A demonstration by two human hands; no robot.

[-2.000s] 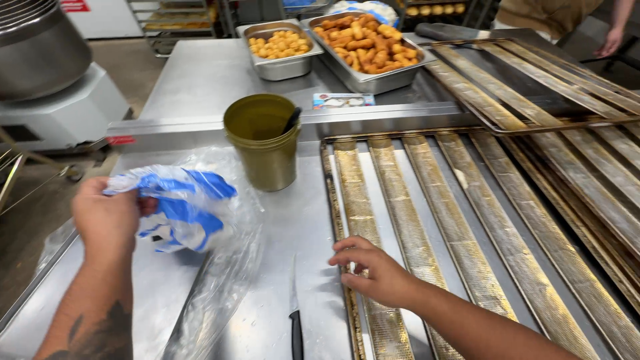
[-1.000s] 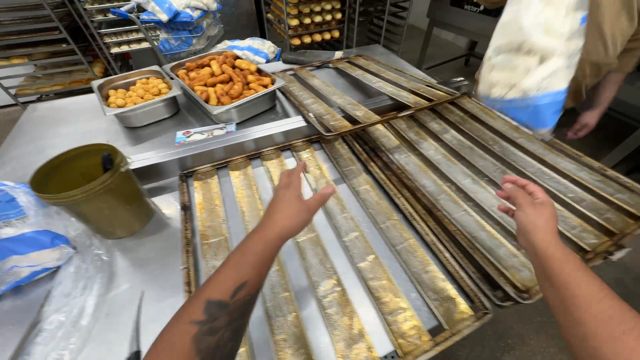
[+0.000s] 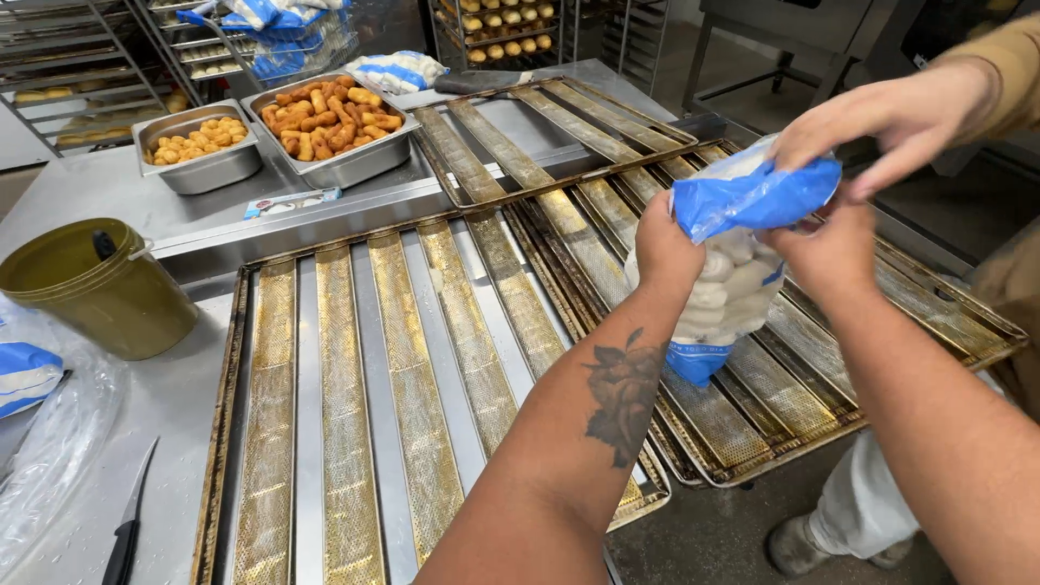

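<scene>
A blue and clear plastic bag of pale dough pieces (image 3: 719,284) is held above the perforated baking trays at the right. My left hand (image 3: 670,248) grips the left side of its upper end. On the opposite side, my right hand (image 3: 829,248) has its fingers closed on the bag's edge. A co-worker's hand (image 3: 894,122) reaches over from the upper right and touches the top of the bag. Beneath lies a perforated channelled baking tray (image 3: 780,382), and another perforated tray (image 3: 431,357) lies to its left on the steel table.
A knife (image 3: 126,520) lies at the lower left, near an olive plastic bucket (image 3: 106,292) and crumpled clear plastic (image 3: 73,455). Steel pans of small round pastries (image 3: 203,166) and browned elongated pastries (image 3: 333,154) stand behind. The co-worker stands at the right beside the trays.
Both my hands have moved to the bag and taken hold of it; one second ago they were apart and without it. The co-worker's hand now reaches onto the bag's top.
</scene>
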